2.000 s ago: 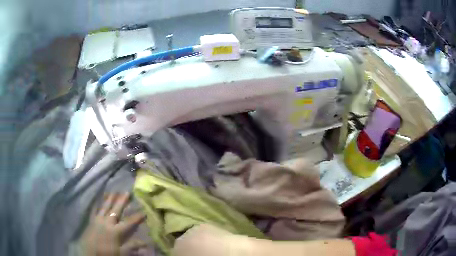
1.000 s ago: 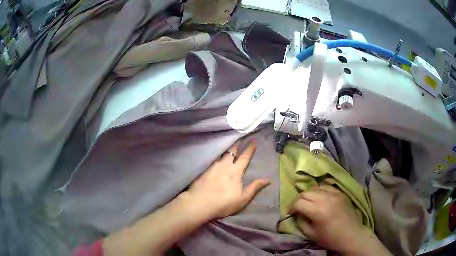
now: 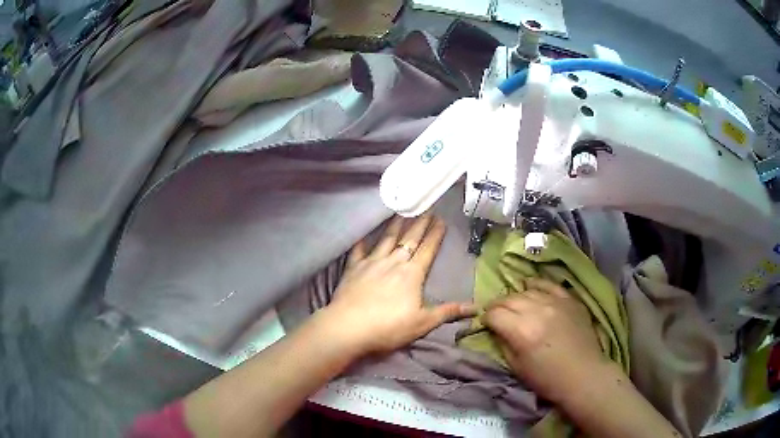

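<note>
The mauve-grey main panel is spread left of the needle and runs under the presser foot of the white sewing machine. The olive-green piece lies beside it, bunched right of the foot. My left hand lies flat on the grey cloth with fingers spread, fingertips near the white clip-on light. My right hand has its fingers curled on the olive-green piece and grips it; its fingertips are partly hidden. The beige piece lies bunched to the right.
A pile of grey cut pieces lies at the left. A blue hose crosses the machine head. Pale papers lie behind it. The table's ruler edge shows at the front.
Over the last second, the grey panel has shifted and its front part has bunched, uncovering the table edge. My left hand has drawn its fingers closer together. My right hand stays on the olive-green piece.
</note>
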